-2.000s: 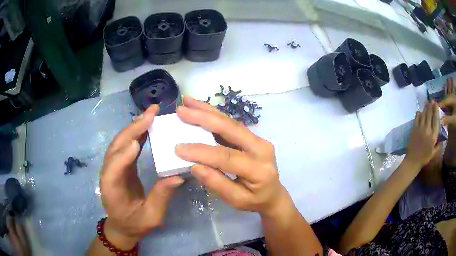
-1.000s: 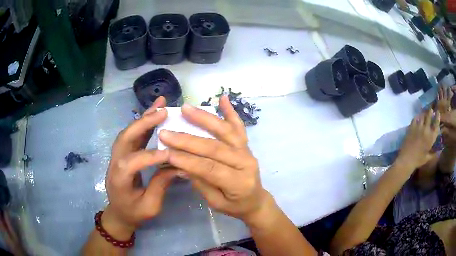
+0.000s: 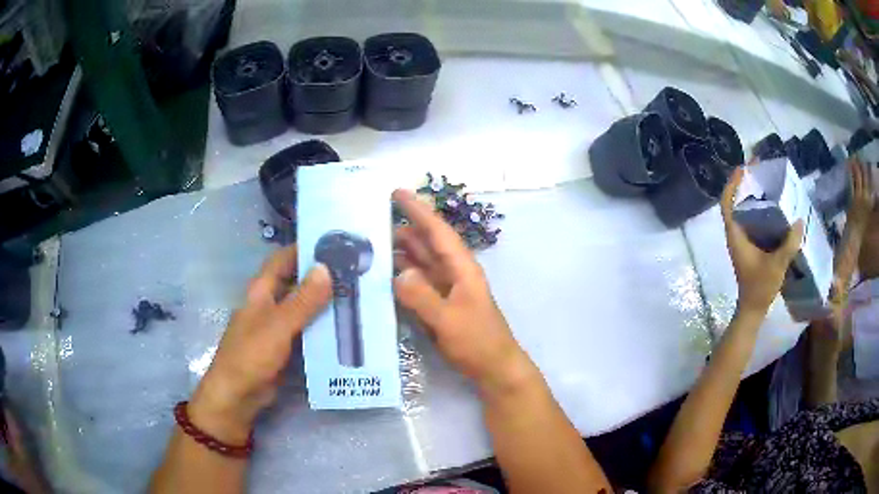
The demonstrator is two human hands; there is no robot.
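Note:
A light blue-grey retail carton stands upright in front of me, its printed face towards me. It shows a dark round-headed device and the words "MINI FAN" near its lower end. My left hand grips the carton's left side, thumb on the front. My right hand is at the carton's right edge with fingers apart; whether it presses on the carton is unclear. A black plastic cup is partly hidden behind the carton's upper left.
Stacked black cups stand at the back left, clustered cups to the right. Small black fittings lie behind my right hand; strays lie left. A neighbour's hand holds an open carton at right.
The carton has turned from its white end to its printed front. My right hand has moved off its end to its right edge. The neighbour's open carton has come up into view.

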